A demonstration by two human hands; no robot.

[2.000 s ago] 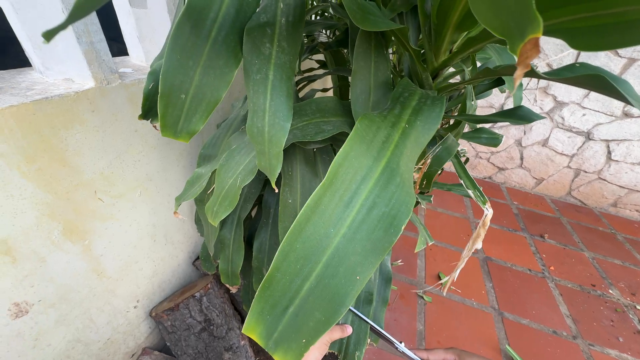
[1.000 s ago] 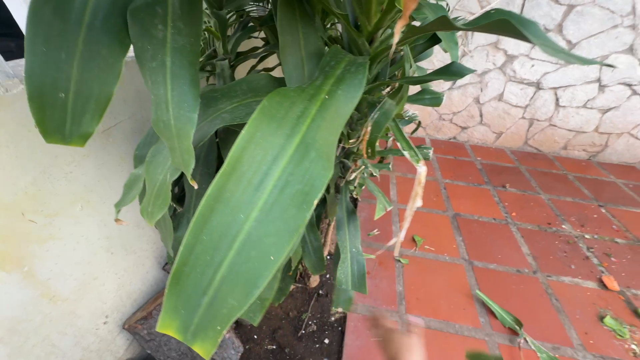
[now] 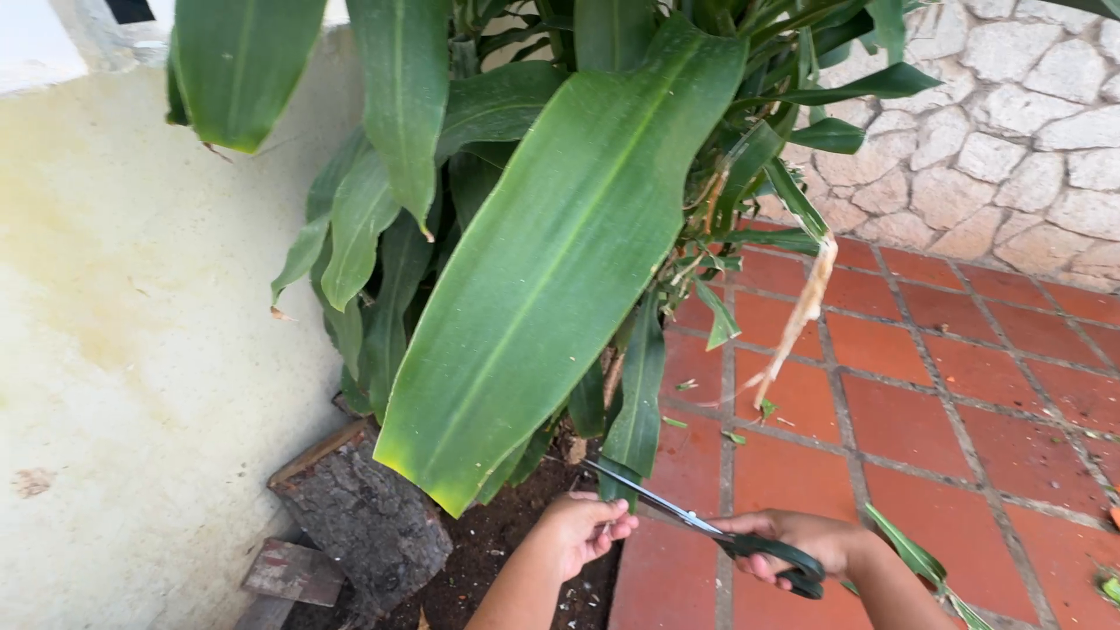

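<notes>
My right hand (image 3: 801,542) holds scissors (image 3: 691,518) by their dark handles, at the lower right of centre. Their blades point up and left and lie across the lower part of a narrow green leaf (image 3: 637,402). My left hand (image 3: 584,529) pinches the tip of that leaf just below the blades. Above both hands a broad green leaf (image 3: 560,262) with a yellowish cut end hangs in front of the plant. A split leaf with a dry, pale brown tip (image 3: 809,297) droops to the right.
A cream wall (image 3: 157,306) stands at the left, with a cut log (image 3: 367,516) and a wood block (image 3: 294,573) beside dark soil (image 3: 499,534). Red floor tiles (image 3: 892,420) with leaf scraps and a long cut leaf (image 3: 910,547) lie right. A stone wall (image 3: 1006,131) rises behind.
Both hands and the scissors are now in full view at the narrow leaf; one second ago only a blurred hand showed at the bottom edge. The view has shifted.
</notes>
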